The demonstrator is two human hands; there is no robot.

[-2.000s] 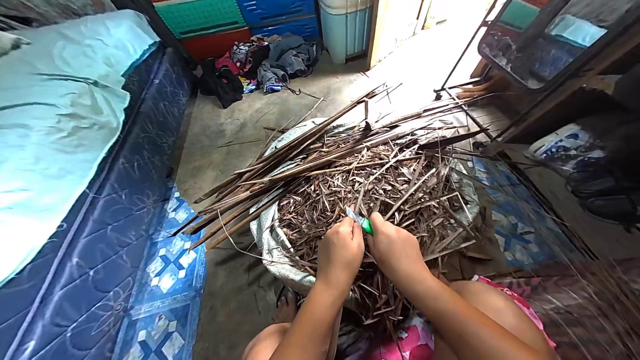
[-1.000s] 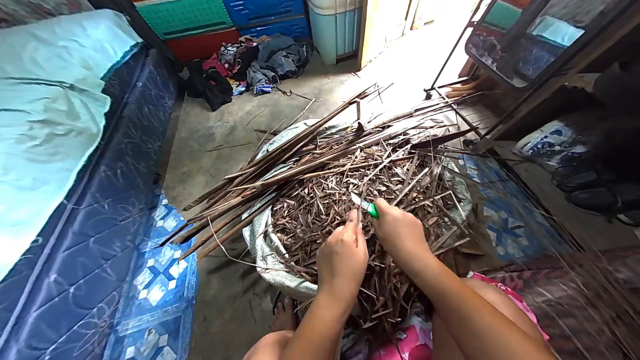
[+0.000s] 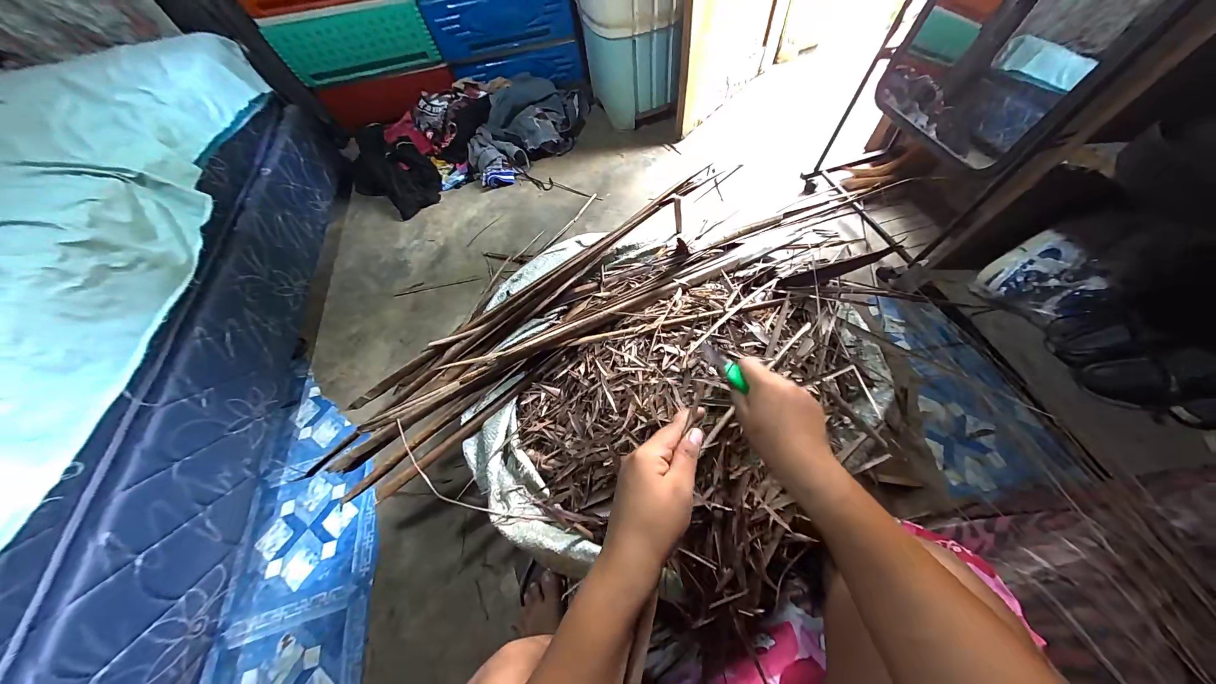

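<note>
My right hand [image 3: 781, 410] is closed on the green handle of a small knife [image 3: 735, 376], its blade pointing up and left. Just left of and below it, my left hand [image 3: 657, 475] pinches a thin dry leaf strip or stalk, part of which runs down under my forearm. Both hands are over a woven plastic sack [image 3: 513, 503] with its rim spread, full of short brown cut pieces [image 3: 608, 408] of dry leaf or stalk. Long dry stalks [image 3: 503, 351] lie in a bundle across the sack's far left rim.
A blue mattress [image 3: 228, 313] with a pale green sheet stands at left. Clothes [image 3: 475, 128] are heaped on the floor before plastic drawers [image 3: 347, 43]. A framed mirror [image 3: 988, 85] leans at upper right, with dark shoes [image 3: 1130, 370] below it. More long stalks lie at lower right.
The knife and my right hand have moved up and away from my left hand, which is lower against the sack than a second ago.
</note>
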